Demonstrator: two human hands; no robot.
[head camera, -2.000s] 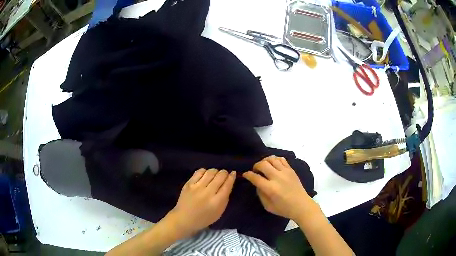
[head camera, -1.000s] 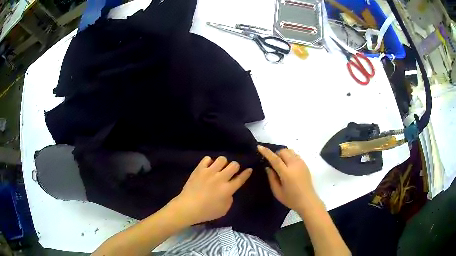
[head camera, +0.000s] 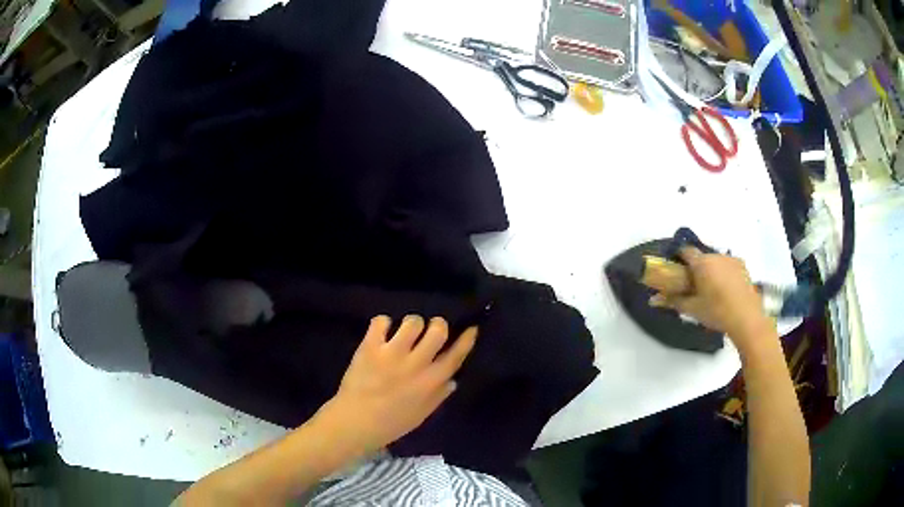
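The black part-sewn garment (head camera: 327, 168) lies spread over much of the table, its lower part over a grey padded board (head camera: 99, 315) whose rounded end shows at the left. A small grey patch (head camera: 241, 303) shows in the cloth. My left hand (head camera: 401, 376) lies on the garment near the front edge, fingers bent and spread, pressing the cloth. My right hand (head camera: 716, 292) is closed around the wooden handle of the steam iron (head camera: 649, 315) at the right. The iron sits at the table's right side, apart from the cloth.
Black-handled shears (head camera: 530, 87), a metal tray (head camera: 590, 45), an orange-yellow piece (head camera: 588, 97) and red-handled scissors (head camera: 710, 139) lie at the back right. A blue bin (head camera: 783, 94) stands behind them. The black hose (head camera: 843, 188) hangs at the right. Part of the white table (head camera: 565, 203) shows between garment and iron.
My right hand has left the cloth, moved right and taken hold of the iron's handle. The iron has turned slightly. My left hand has stayed on the garment.
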